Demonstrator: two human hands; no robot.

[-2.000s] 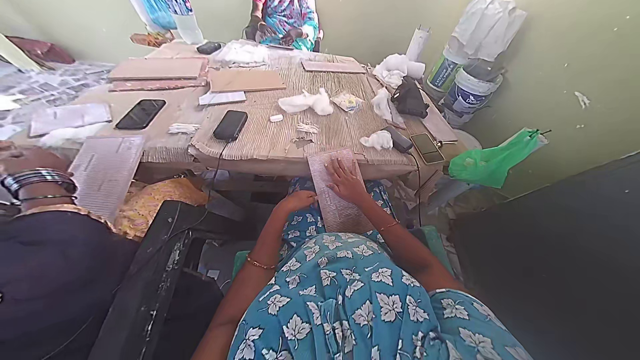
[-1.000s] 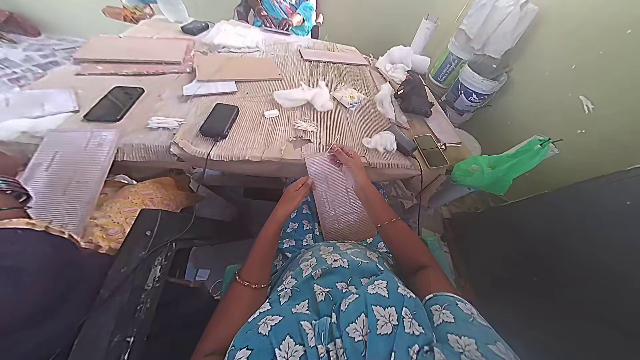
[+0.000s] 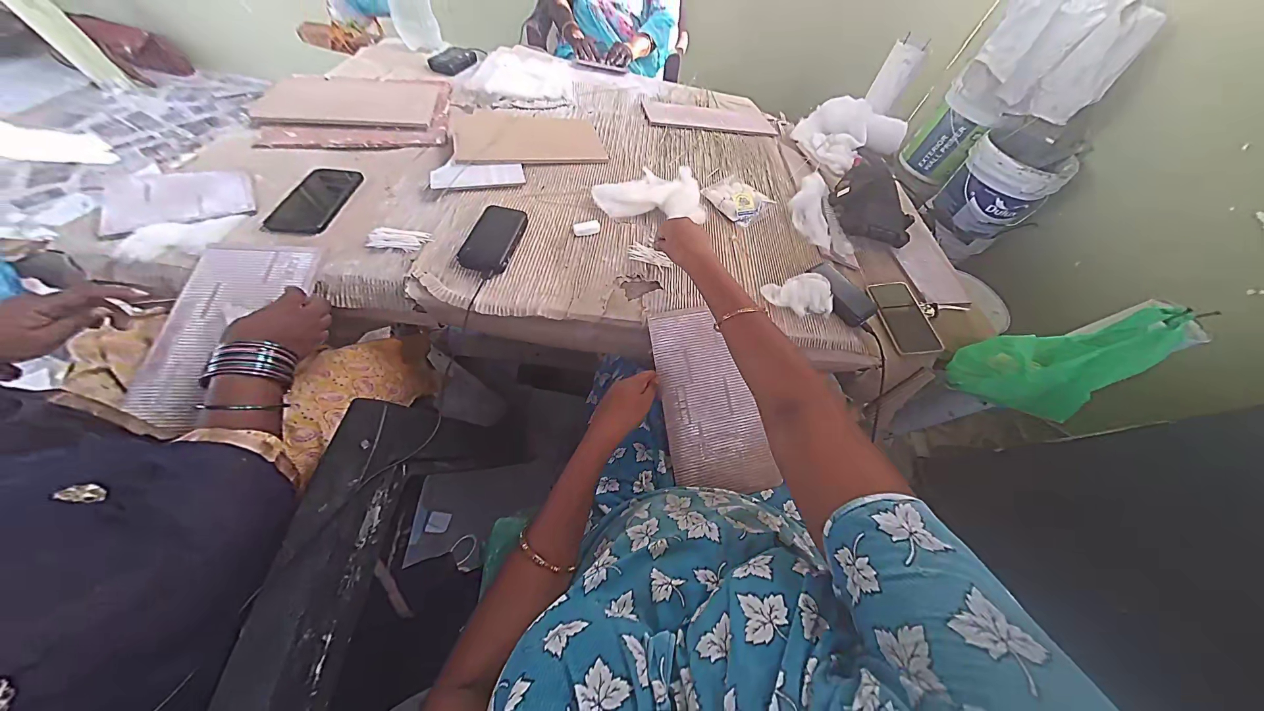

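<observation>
A ribbed, translucent sheet or board [image 3: 706,405] leans from my lap against the table's front edge. My left hand [image 3: 627,400] grips its left edge. My right hand [image 3: 683,240] reaches over the table, at the near end of a white cotton wad [image 3: 647,196]; whether its fingers hold the cotton cannot be made out. Just below that hand lies a small bunch of white cotton swabs [image 3: 649,255]. A small white block [image 3: 586,228] is to their left, and a small clear packet [image 3: 739,200] is to the right of the cotton.
A co-worker's hands [image 3: 281,321] work at another ribbed sheet [image 3: 222,316] on the left. A black phone [image 3: 314,200], a cabled black device [image 3: 492,240], boards [image 3: 530,137], another phone [image 3: 905,318] and cotton [image 3: 800,293] lie on the table. Paint buckets [image 3: 1002,197] and a green bag [image 3: 1071,365] are at right.
My right hand has left the top of the sheet and reached forward to the cotton wad. My left hand remains at the sheet's left edge. The co-worker's hands now show more fully.
</observation>
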